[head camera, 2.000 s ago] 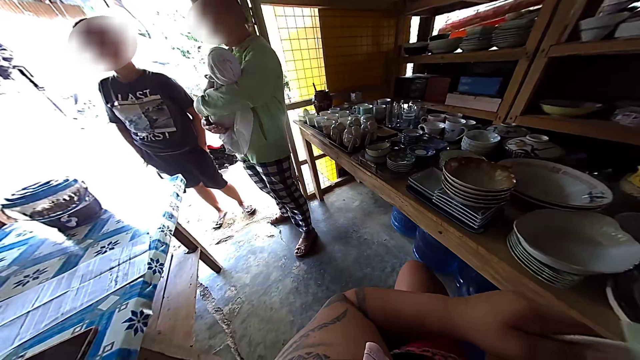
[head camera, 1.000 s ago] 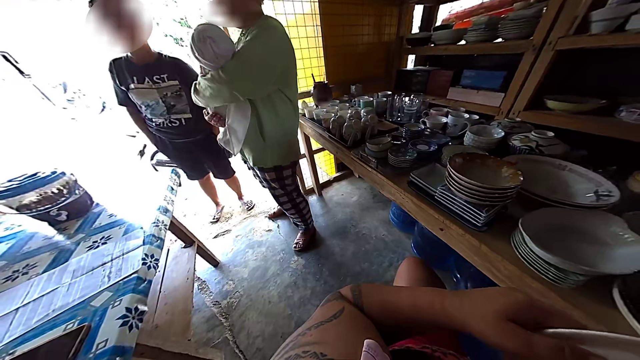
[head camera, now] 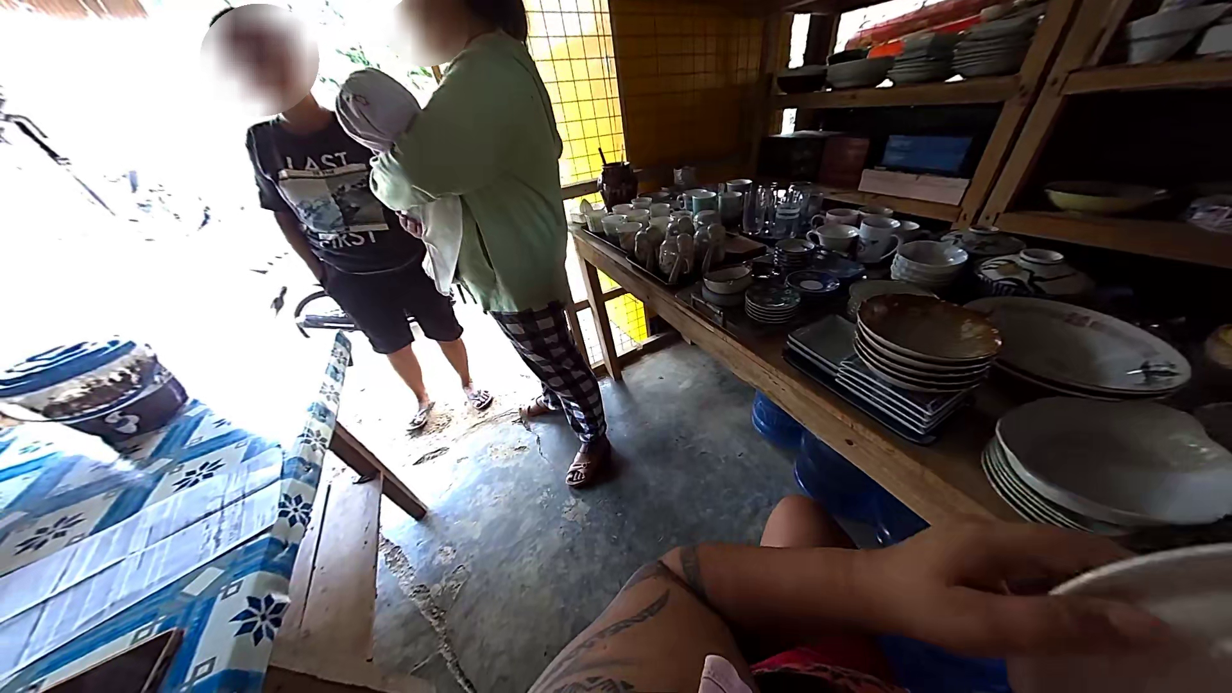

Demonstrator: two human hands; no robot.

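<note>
My left hand (head camera: pixel 1030 582) reaches across to the lower right, its tattooed forearm level. Its fingers and thumb hold the rim of a pale ceramic plate or bowl (head camera: pixel 1174 592), which is cut off by the right edge and blurred. Just beyond the hand, a stack of large white plates (head camera: pixel 1107 462) rests on the wooden table (head camera: pixel 866 443). Next to it are stacked brown-rimmed bowls (head camera: pixel 929 332) on square plates (head camera: pixel 895 395), and a large oval platter (head camera: pixel 1088 346). My right hand is not in view.
Cups (head camera: pixel 664 217), glasses and small dishes crowd the table's far part. Shelves (head camera: pixel 905 93) with dishes stand behind. Blue containers (head camera: pixel 837 476) sit under the table. Two people stand at the left, one holding a wrapped bundle (head camera: pixel 385 115). A patterned cloth (head camera: pixel 212 491) covers another table.
My left hand has gone from low at the right edge to the pale dish's rim, and more of that dish shows. The person in dark clothes has turned somewhat and stands nearer the one in green.
</note>
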